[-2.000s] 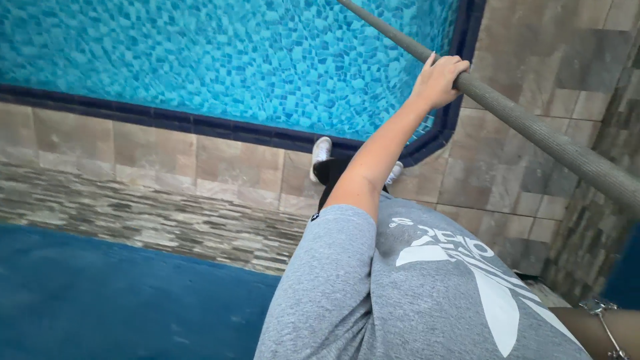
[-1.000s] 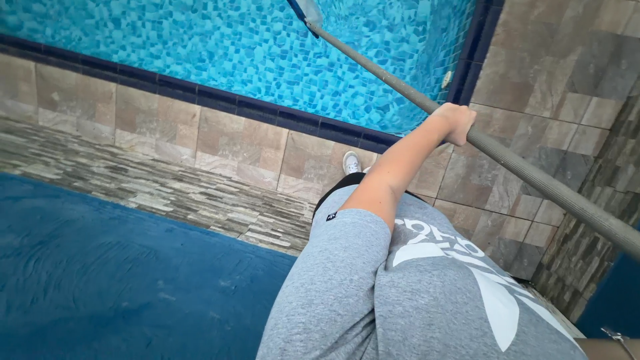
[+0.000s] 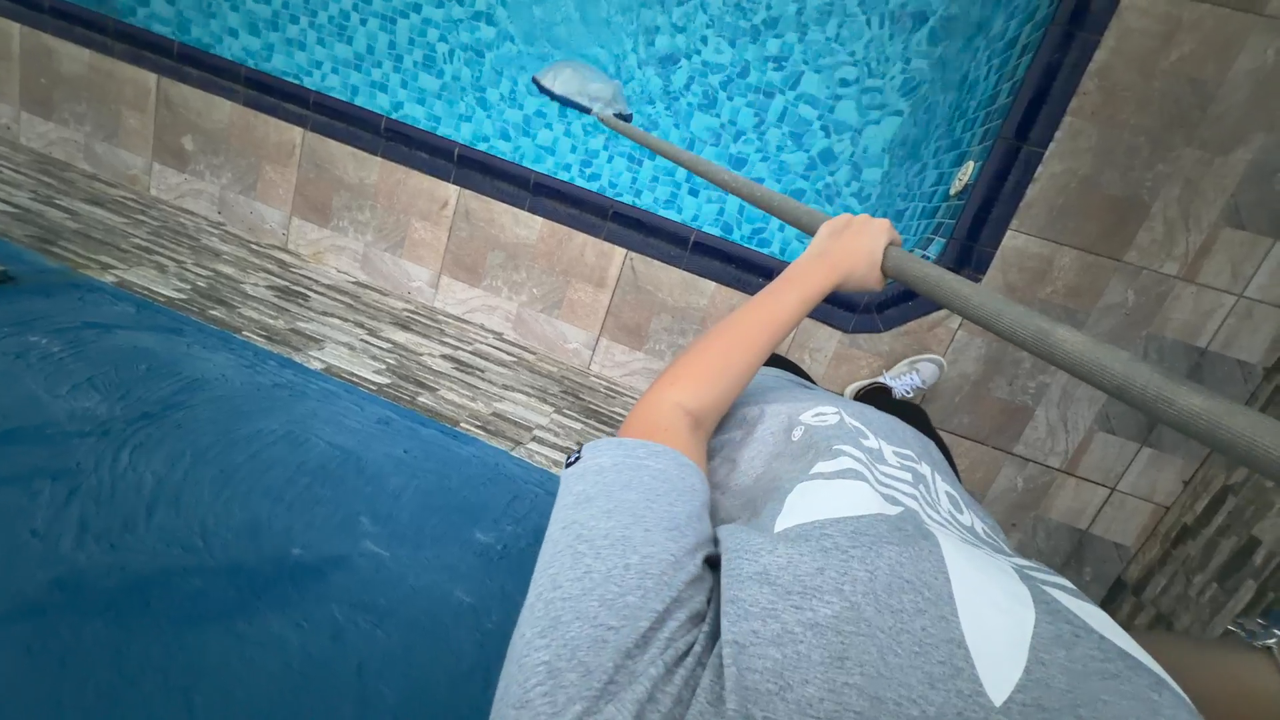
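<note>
My left hand point(image 3: 855, 250) is closed around the ribbed grey pole point(image 3: 1040, 335) of a pool skimmer, over the pool's edge near its corner. From there the pole slants up and left over the water to the skimmer's pale mesh net point(image 3: 583, 88), which has a dark rim. Whether the net is under the water or on its surface, I cannot tell. Toward the right the pole runs out of the frame. Only part of my right arm point(image 3: 1215, 665) shows at the lower right, with a bracelet at the frame's edge; my right hand is out of view.
Dark blue tiles point(image 3: 570, 205) edge the pool point(image 3: 420, 80). Beige and grey paving tiles point(image 3: 375, 205) border it. A wall faced with narrow stone strips point(image 3: 330, 320) and a blue surface point(image 3: 250, 500) lie at the left. My shoe point(image 3: 905, 377) stands near the pool's corner.
The skimmer net, out of view two seconds ago and at the top edge one second ago, now shows fully over the pool. My left hand keeps its hold on the pole. The view has shifted.
</note>
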